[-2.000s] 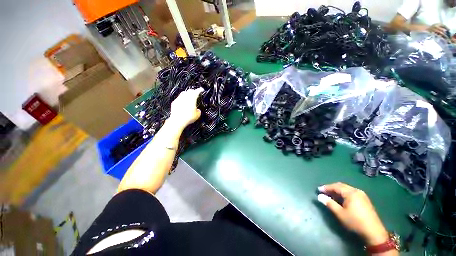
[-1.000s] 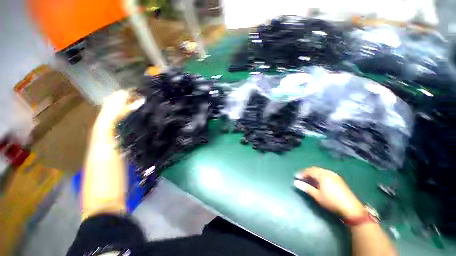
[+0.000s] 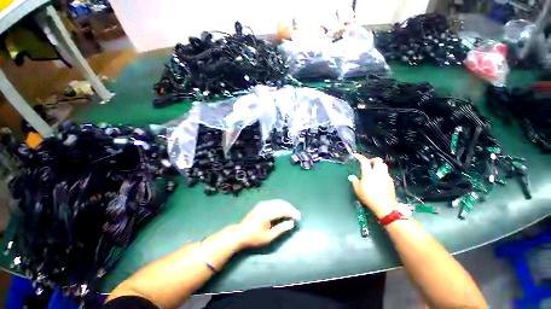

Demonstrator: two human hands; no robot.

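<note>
My left hand is over the green bench in front of me, fingers curled, thumb apart, with nothing seen in it. My right hand is between the right bag and the board cables, index finger and thumb apart, no part visible in it. Black housing shells spill from the left clear bag. Angular black parts lie at the mouth of the right clear bag. Black cables with green circuit boards are heaped at the right. One green board lies left of my right wrist.
A large pile of black cable units covers the bench's left end, above a blue bin. Further black cable heaps and clear bags stand at the back. A blue stool is at lower right.
The view has swung to the right. My left hand has left the cable pile at the left and come to the middle. My right hand has moved up beside the right bag and the board cables.
</note>
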